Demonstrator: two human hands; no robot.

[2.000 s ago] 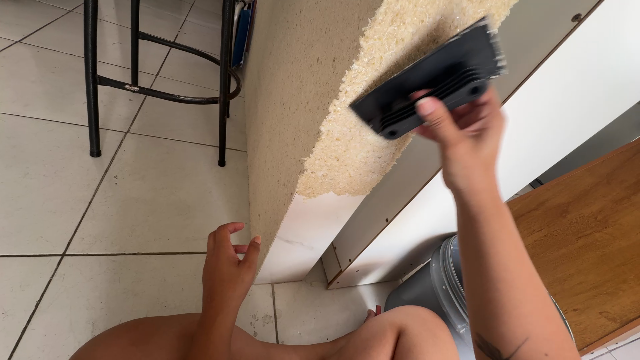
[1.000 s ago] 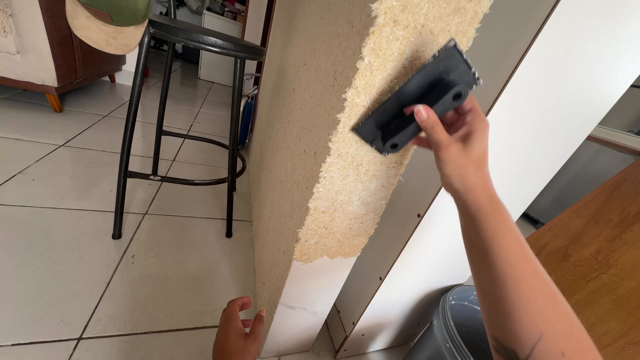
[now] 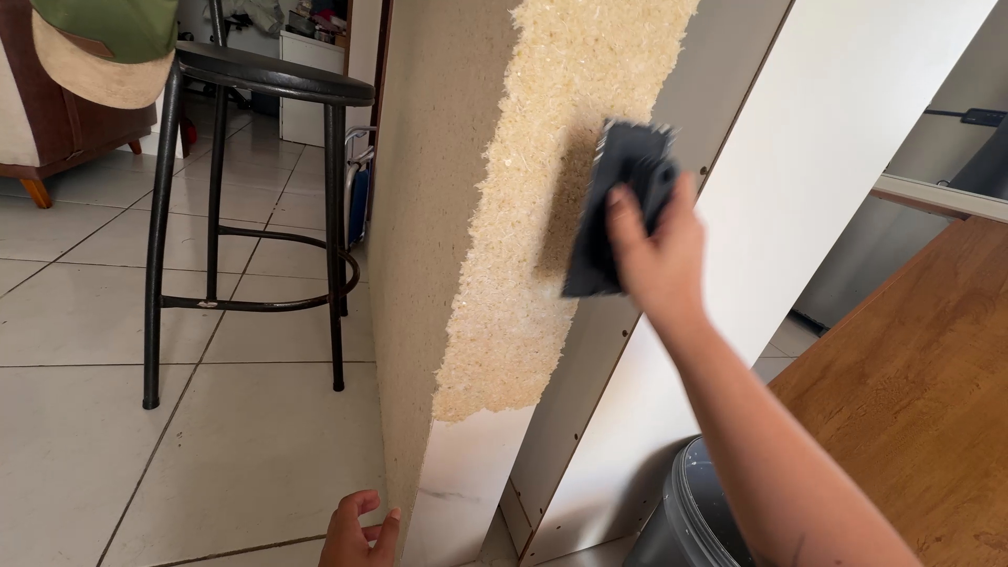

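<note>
My right hand (image 3: 661, 244) grips a black plastic trowel (image 3: 610, 228) by its handle, with bits of material along the blade's edges. The trowel is tilted in front of a rough cream fibrous coating (image 3: 504, 315) on the narrow end face of a wall; whether it touches is unclear. Below the ragged lower edge of the coating, the wall end (image 3: 465, 480) shows smooth and white. My left hand (image 3: 362, 531) holds nothing, its fingers bent and apart, low beside the wall's left face (image 3: 425, 181).
A black metal stool (image 3: 276, 75) stands left on the tiles, a green cap (image 3: 118, 39) above it. White panels (image 3: 787, 181) adjoin the wall at right. A dark bucket (image 3: 685, 512) is below my right forearm, near a wooden surface (image 3: 906, 378).
The trowel in my right hand has turned more upright and moved lower along the coating. The view has tilted up, bringing in the stool's seat and the cap.
</note>
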